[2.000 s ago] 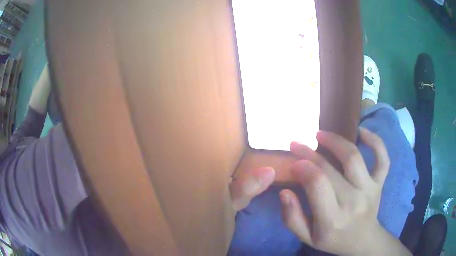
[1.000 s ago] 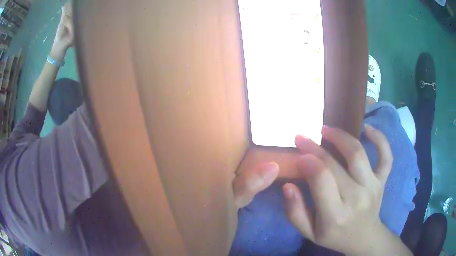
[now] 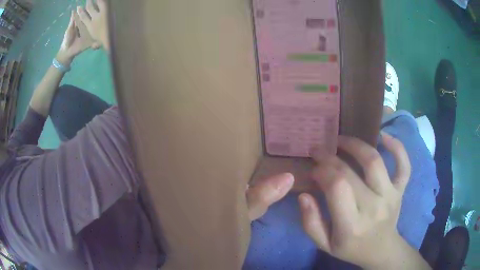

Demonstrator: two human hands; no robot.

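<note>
An open brown mailer box (image 3: 360, 68) is held close in front of me, its broad lid flap (image 3: 189, 116) filling the left of centre. A smartphone (image 3: 300, 105) lies in the box, showing a pinkish chat-like screen with green bars. Of my left hand (image 3: 269, 195) only the thumb shows, pressed on the box's near end wall; the rest is hidden behind the flap. My right hand (image 3: 360, 203) is spread with curled fingers at the phone's lower right corner, fingertips on or just over the screen and box edge. It grips nothing.
At left sits a person in a purple-grey top (image 3: 79, 179), with both hands (image 3: 84, 31) near the flap's outer edge. At right are a white shoe (image 3: 390, 87), a dark shoe with a metal buckle (image 3: 446, 79) and a dark-clothed leg. The floor (image 3: 416, 31) is green.
The phone screen has gone from white glare to a readable pinkish view. The lid flap's outer edge has shifted right and looks narrower. The neighbour's hands have come into view. My hands are nearly unmoved.
</note>
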